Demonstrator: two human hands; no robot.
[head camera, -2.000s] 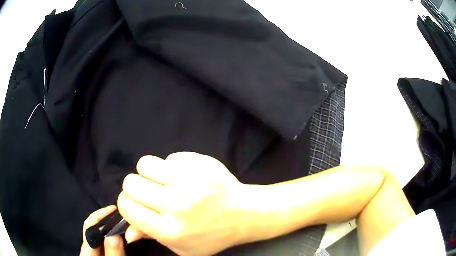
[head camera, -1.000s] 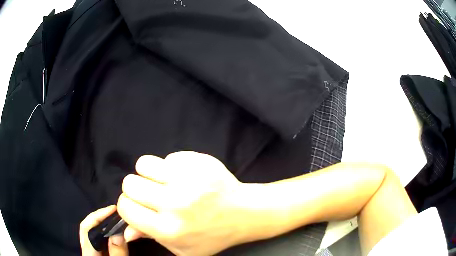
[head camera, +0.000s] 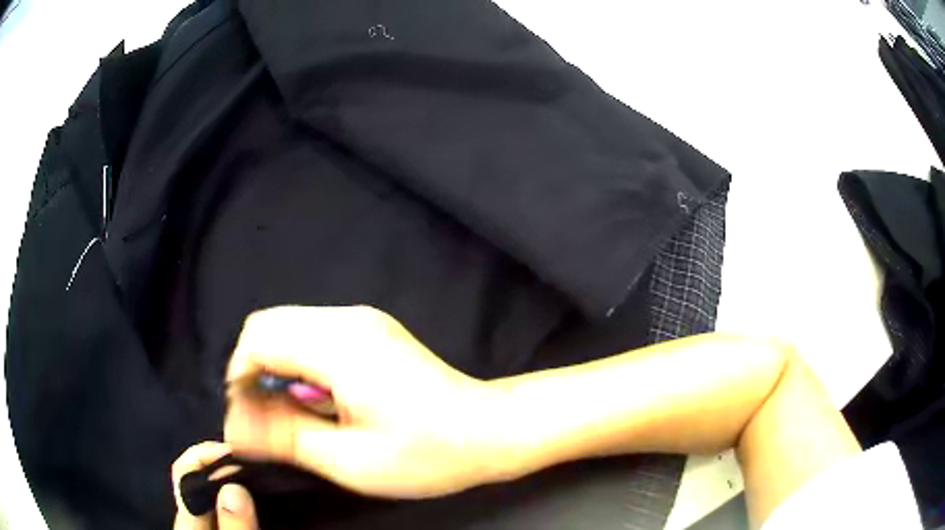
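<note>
A black jacket (head camera: 363, 238) lies spread before me, with a sleeve (head camera: 487, 135) laid across it and grey checked lining (head camera: 692, 271) showing at its right edge. My right hand (head camera: 342, 414) is closed around small snips, of which a blue and a pink bit (head camera: 307, 391) show in the fist; the blades are blurred or hidden. My left hand (head camera: 207, 502), cut off by the bottom edge, pinches a small fold of black cloth (head camera: 197, 489) just below my right hand. Only its fingertips show.
A white table (head camera: 788, 124) lies under the jacket. More dark garments (head camera: 901, 238) lie at the right edge. A loose white thread (head camera: 83, 259) and white stitch marks (head camera: 381, 32) show on the black cloth.
My right hand has turned and lifted slightly off the pinched fold, so the pink and blue bits now show. The blade seen at the fold before is gone. My left hand keeps its pinch.
</note>
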